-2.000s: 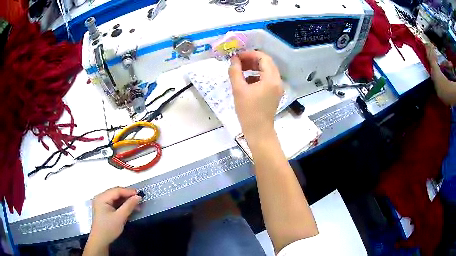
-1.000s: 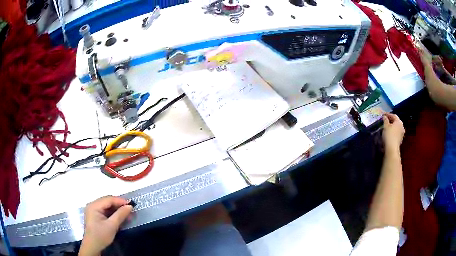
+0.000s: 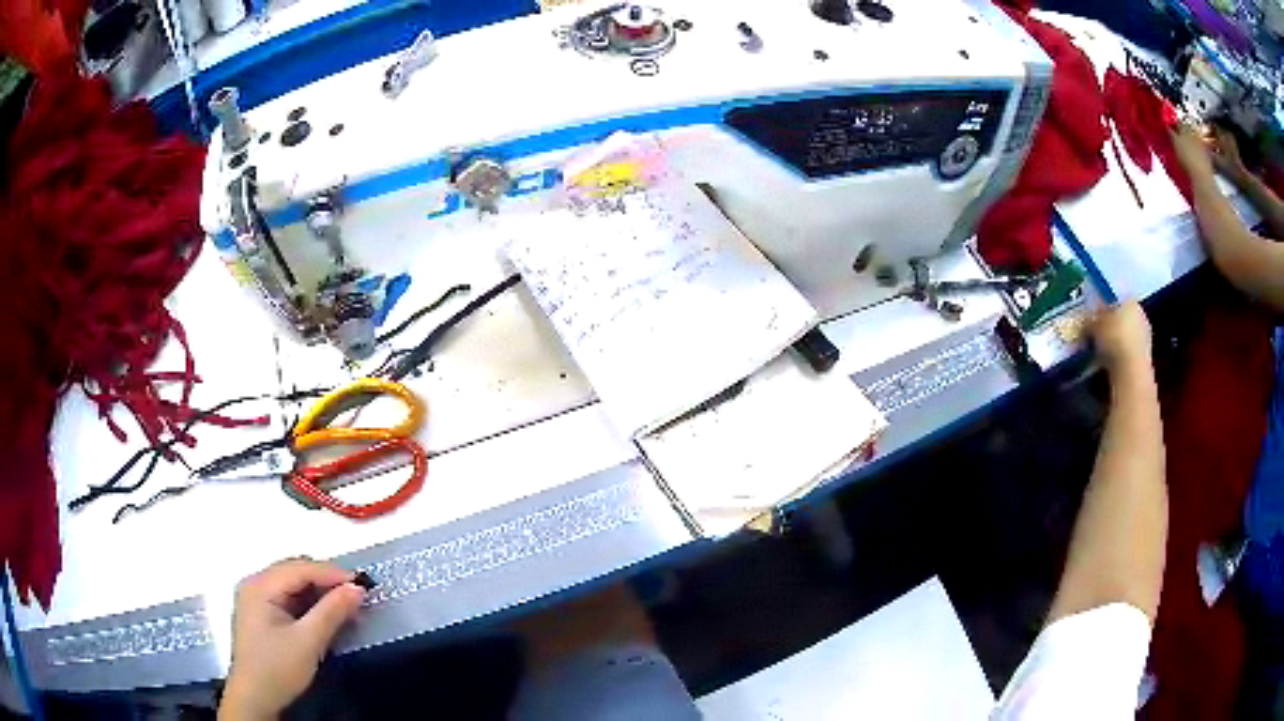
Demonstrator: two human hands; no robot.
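Observation:
My left hand (image 3: 292, 620) pinches the end of a small black piece (image 3: 363, 580), likely black cord, over the ruler scale (image 3: 507, 542) on the table's front edge. My right hand (image 3: 1119, 335) is at the table's front right edge, beside a green-ended tool (image 3: 1053, 293); its fingers are blurred and what they hold cannot be told. Scissors with one yellow-orange and one red loop (image 3: 363, 476) lie on the table, blades to the left. Loose black cords (image 3: 448, 325) lie behind and beside them.
The white sewing machine (image 3: 789, 233) spans the back. A notebook with written pages (image 3: 662, 303) leans on it. A red garment heap (image 3: 92, 240) is at left, more red fabric (image 3: 1049, 155) at right. Another person's arm (image 3: 1222, 209) is at far right. White paper (image 3: 873, 669) lies below the table.
My right hand has left the top of the notebook pages, which now lie lower and flatter, and moved to the table's right edge. My left hand has shifted slightly left and down, still pinching.

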